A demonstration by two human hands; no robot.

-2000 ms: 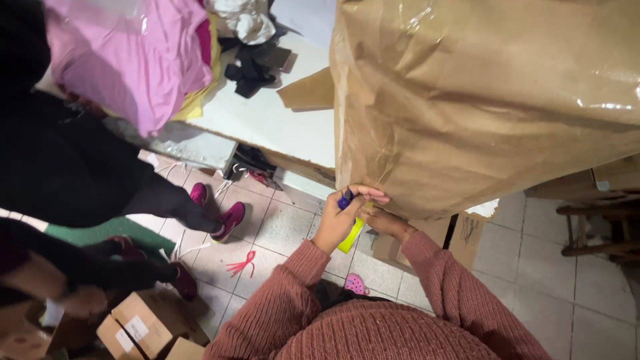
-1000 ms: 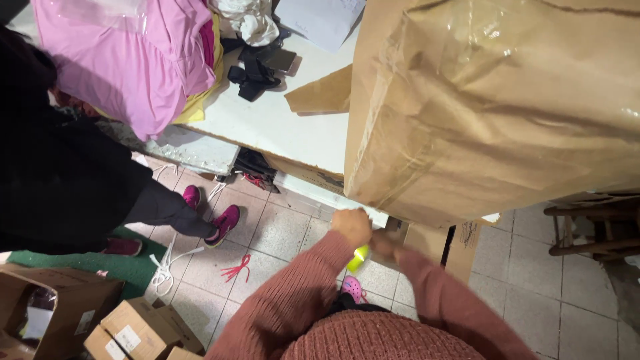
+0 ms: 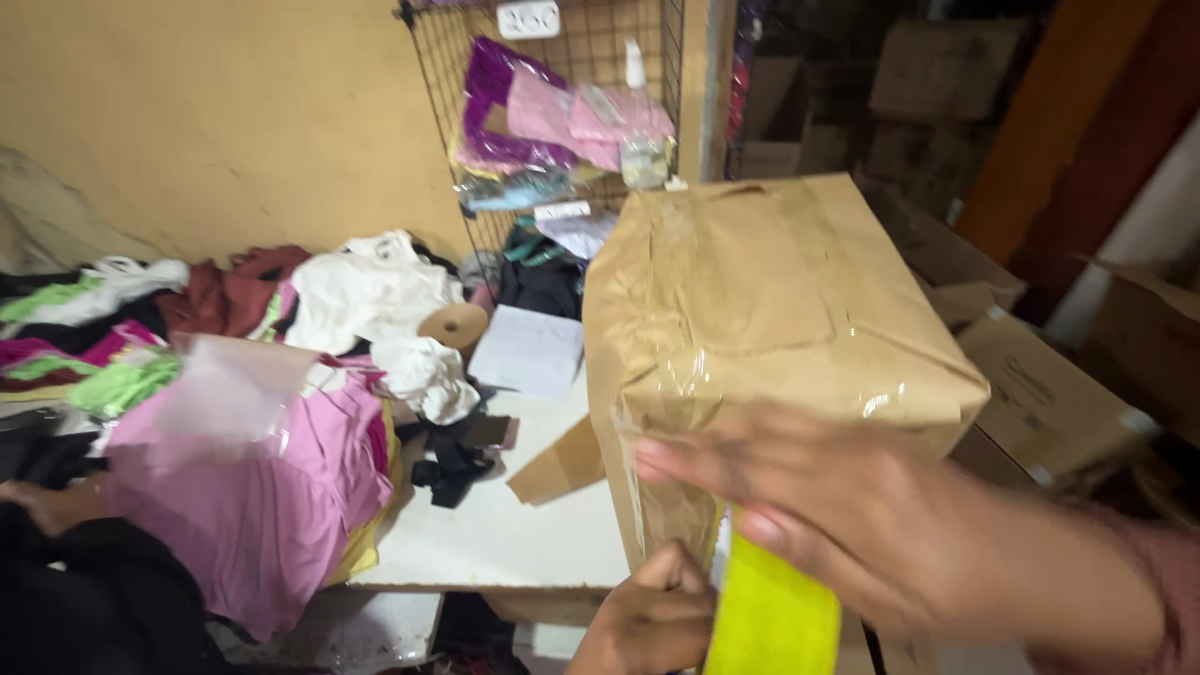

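Observation:
A large parcel wrapped in brown paper (image 3: pixel 741 281), with shiny clear tape over its folds, stands on the white table. In front of its near side my left hand (image 3: pixel 647 614) is curled against the edge of a bright yellow item (image 3: pixel 778 600), whose kind I cannot tell. My right hand (image 3: pixel 844 506), blurred, has its fingers stretched out over the parcel's near face, with the thumb at the top of the yellow item. The lower part of the yellow item is cut off by the view's edge.
A pink garment (image 3: pixel 253 497) and other clothes lie on the white table (image 3: pixel 487 553), with a brown tape roll (image 3: pixel 453 326), white papers (image 3: pixel 527 349) and a brown paper piece (image 3: pixel 562 464). Another person's dark sleeve (image 3: pixel 84 591) is at left. Cardboard boxes (image 3: pixel 1050 384) stand at right.
The view has swung up from the floor to the table and wall. My hands, low by the parcel's corner before, now show close at its near face, the right fingers stretched out.

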